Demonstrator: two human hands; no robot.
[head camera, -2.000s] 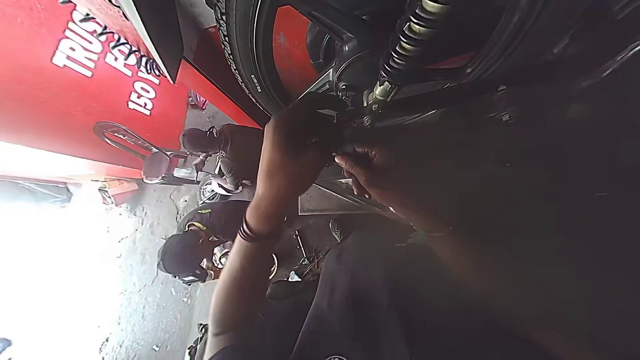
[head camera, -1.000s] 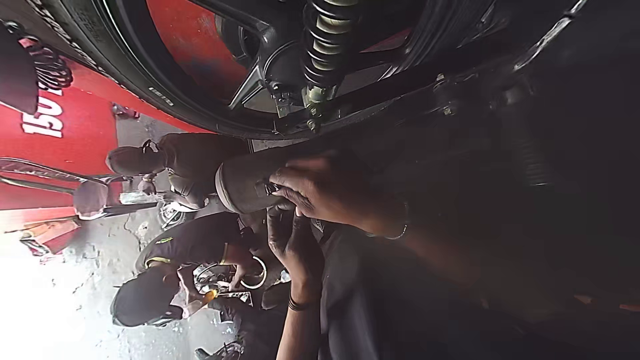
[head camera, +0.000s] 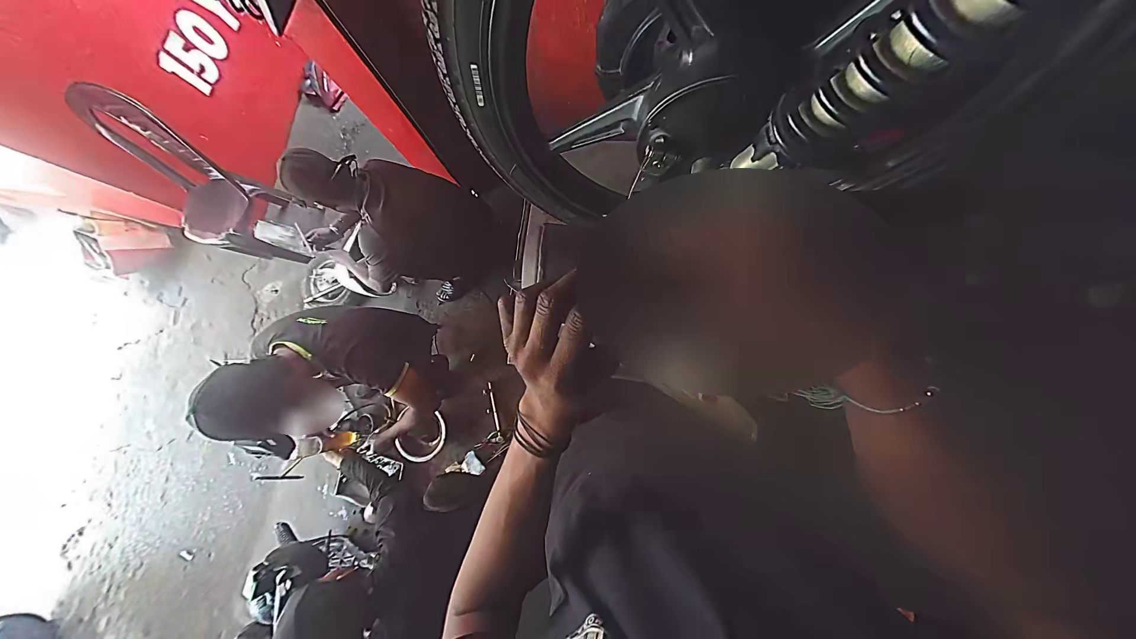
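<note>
My left hand (head camera: 555, 351), with dark bands at the wrist, has its fingers bent against something dark near the centre; the object and the fingertips are partly hidden. A blur covers most of my right hand (head camera: 754, 293), so its grip cannot be told. Beads circle that wrist. Above the hands are a motorcycle wheel's black tyre (head camera: 484, 98), its dark hub (head camera: 701, 106) and a coil-spring shock absorber (head camera: 874, 80). Both hands are below the shock absorber's end in the view.
To the left, a person in dark clothes (head camera: 417, 217) crouches beside a small wheel (head camera: 328, 282). Another person wearing a cap (head camera: 346, 346) sits handling a pale ring (head camera: 422, 439). Parts and tools lie around them on the concrete floor (head camera: 177, 444). A red wall (head camera: 115, 44) stands behind.
The dark cylindrical part that both hands touched a second ago is no longer clearly visible. My right hand now appears larger and blurred. The view has shifted.
</note>
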